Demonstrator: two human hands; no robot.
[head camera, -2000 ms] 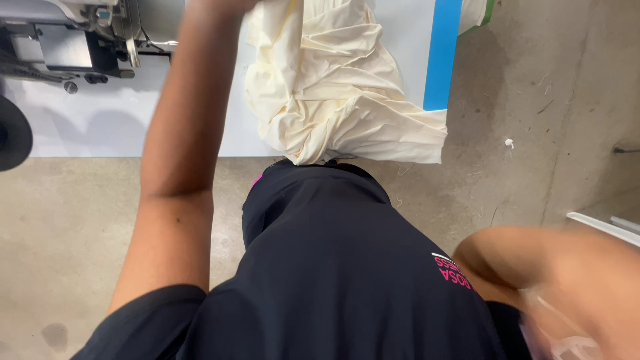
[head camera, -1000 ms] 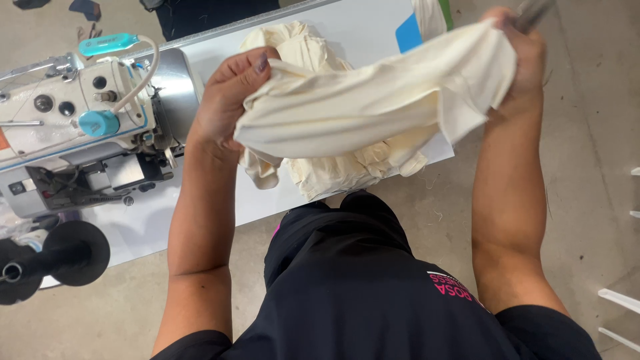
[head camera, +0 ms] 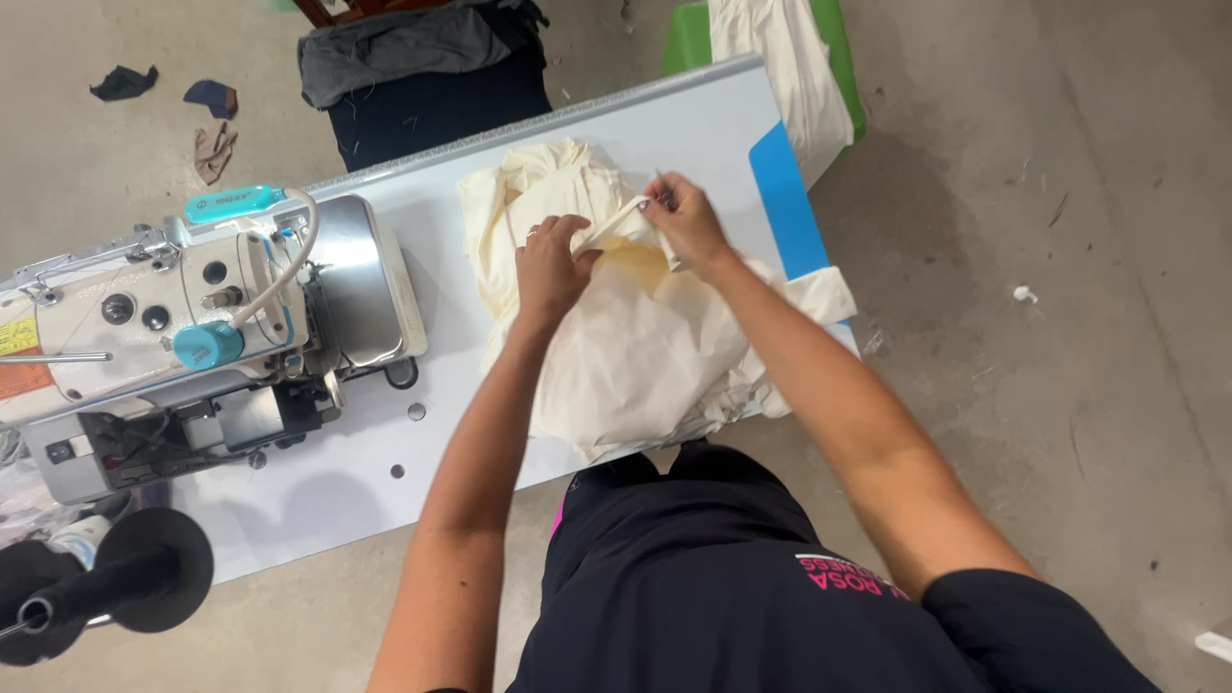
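A heap of cream fabric [head camera: 626, 366] lies on the white sewing table [head camera: 452, 356], right of the industrial sewing machine [head camera: 183, 318]. My left hand [head camera: 555, 265] pinches a folded edge of the cream fabric between thumb and fingers. On the same edge, a short way to the right, my right hand [head camera: 681, 217] grips the cloth; a small dark object shows at its fingers, too unclear to name. The edge is stretched between the two hands, and a yellowish patch of the cloth shows just below it.
A black thread spool stand [head camera: 125, 577] stands at the lower left. Beyond the table's far edge are dark and grey garments [head camera: 423, 87] and a green stool [head camera: 693, 43] with cream cloth [head camera: 784, 77] over it. Fabric scraps [head camera: 214, 149] lie on the concrete floor.
A second ago both hands held a cream piece raised and stretched wide; now they are closer together, low over the heap. The view has shifted, showing more of the table and machine.
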